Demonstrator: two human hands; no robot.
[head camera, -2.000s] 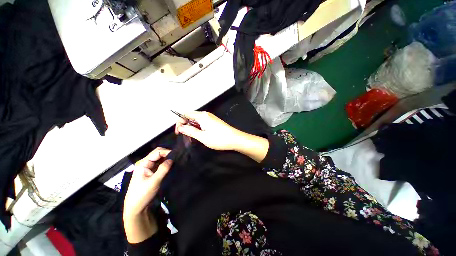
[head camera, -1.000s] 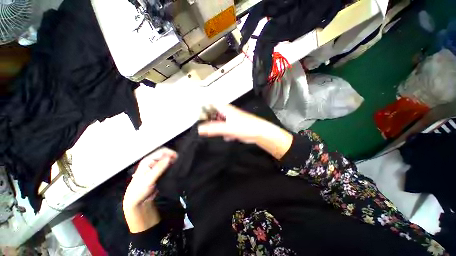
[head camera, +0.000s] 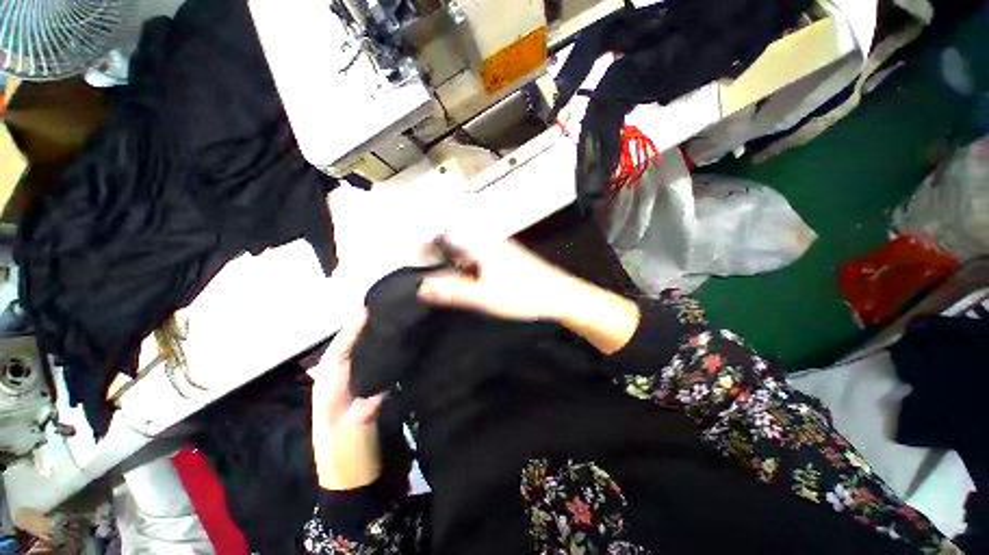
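A black garment piece (head camera: 403, 325) is held up between my hands at the front edge of the white table. My left hand (head camera: 345, 374) is on its left side, palm towards the cloth, partly covered by it. My right hand (head camera: 483, 284) is blurred and grips the cloth's upper right side. A small dark tool, apparently thread snips (head camera: 453, 255), shows in my right palm, half hidden by the fingers.
The overlock machine (head camera: 358, 87) stands behind the table edge (head camera: 260, 314). A black cloth heap (head camera: 163, 206) and a fan (head camera: 60, 33) are at left. Black strips (head camera: 672, 54), red threads (head camera: 634, 157), plastic bags (head camera: 748, 222) and a red bag (head camera: 895, 280) are at right.
The garment piece is raised and spread between my hands, where before it hung low. My left hand has turned its palm to the cloth. The view has shifted left, showing more fan and heap.
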